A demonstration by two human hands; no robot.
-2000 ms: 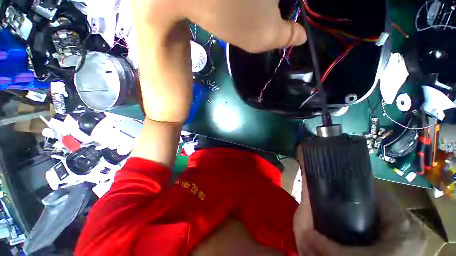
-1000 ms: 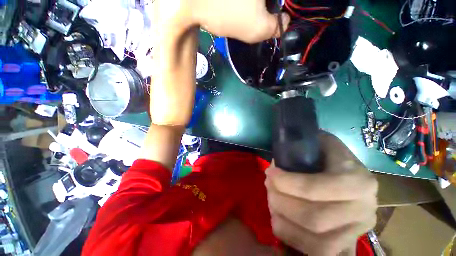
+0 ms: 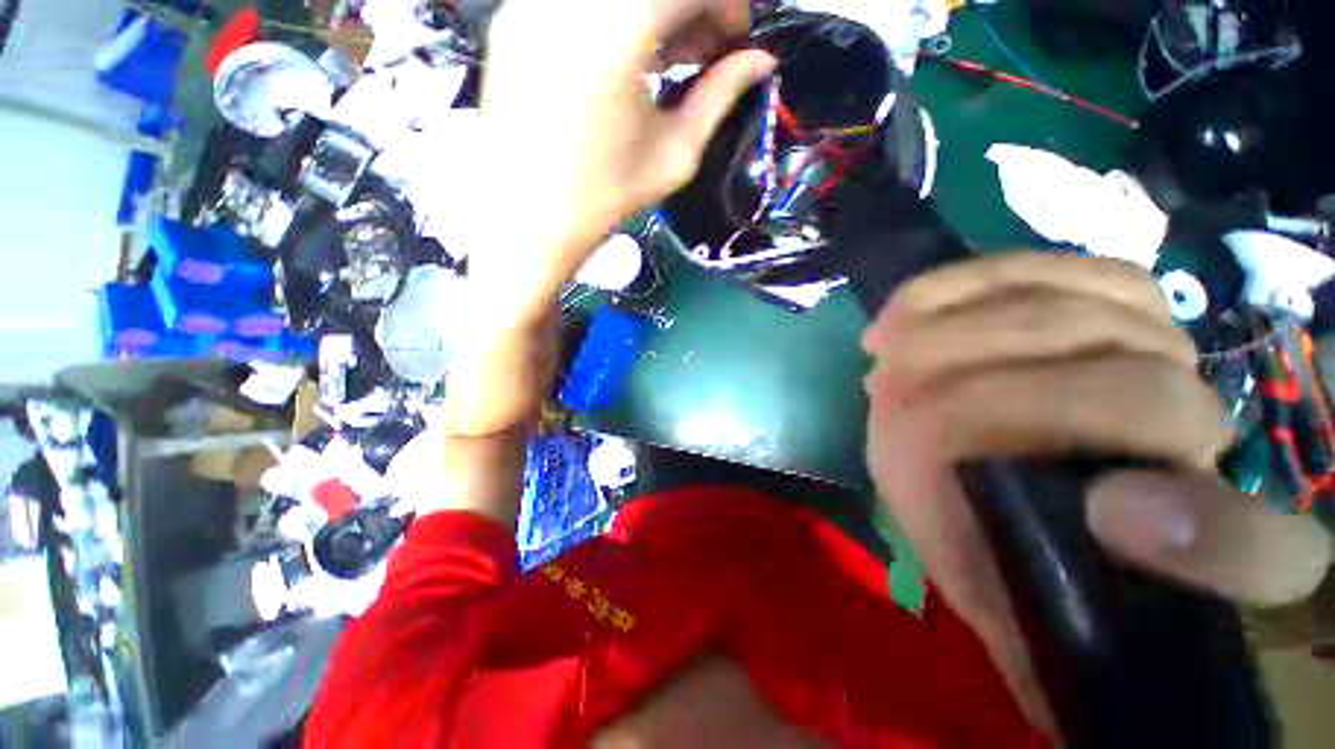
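Note:
The open camera housing [image 3: 835, 88] lies at the top middle, its dark hollow facing up with red, blue and white wires [image 3: 783, 161] inside. My left hand [image 3: 615, 132] is at its left rim, with the thumb out over the opening; the other fingers are cut off or hidden, so its hold is unclear. My right hand [image 3: 1040, 381] is wrapped round the thick black electric screwdriver [image 3: 1054, 571], close to the lens at the right. The tool's front end points up and left toward the housing; its tip is not distinct.
Camera parts are heaped at the left around a round metal tin [image 3: 416, 322]. A blue block [image 3: 603, 359] lies on the green mat [image 3: 718, 381]. White cloth [image 3: 1076, 205], a white ring [image 3: 1183, 294] and orange-handled tools [image 3: 1296, 395] lie at the right.
The screwdriver and my right hand have moved right and closer to the camera. The housing appears smaller and tilted. The view has swung, showing more of the left side.

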